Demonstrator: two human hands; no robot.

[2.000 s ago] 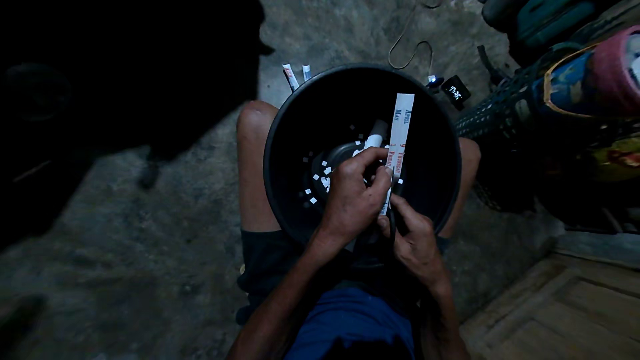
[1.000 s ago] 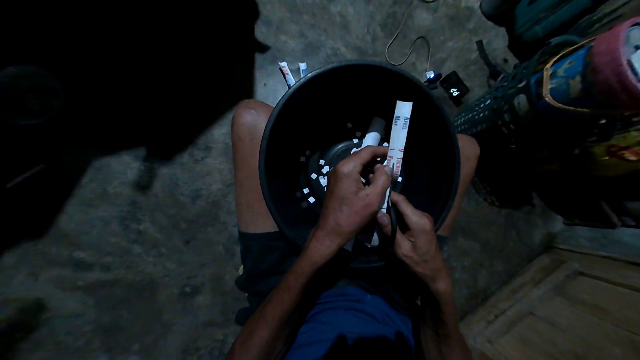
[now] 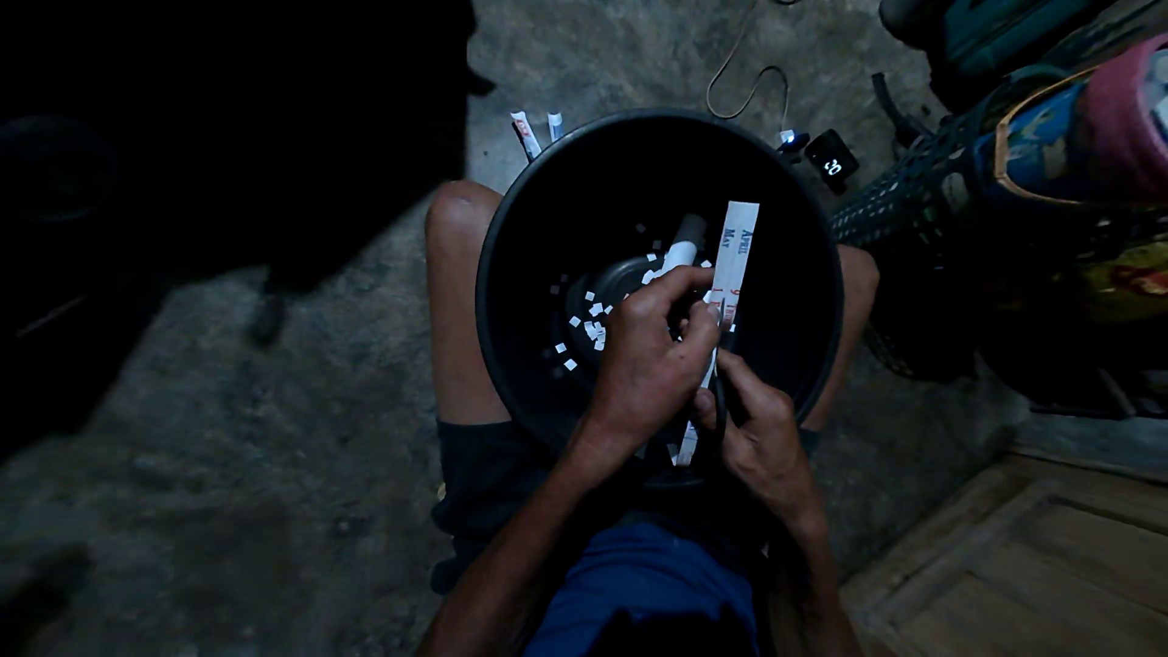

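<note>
A strip of printed paper (image 3: 737,242) stands out above my left hand (image 3: 652,351), whose thumb and fingers pinch it over a black bucket (image 3: 493,274). My right hand (image 3: 762,433) is closed on the dark handles of what look like scissors (image 3: 722,397), their blades against the paper beside my left thumb. Small white paper squares (image 3: 595,330) lie scattered on the bucket's bottom, with a white roll-like piece (image 3: 680,255) near its middle. Below my hands a narrow paper strip (image 3: 688,443) hangs near the bucket's front rim. My fingers partly hide the blades.
Two folded paper pieces (image 3: 526,135) lie on the concrete floor behind the bucket. A cable (image 3: 756,87) and a small device with a lit display (image 3: 831,161) are at the back right. Plastic baskets (image 3: 899,182) stand at right, above a wooden panel (image 3: 1049,557).
A narrow paper strip shows more plainly below my hands than two seconds ago. Both hands stay in nearly the same place over the bucket.
</note>
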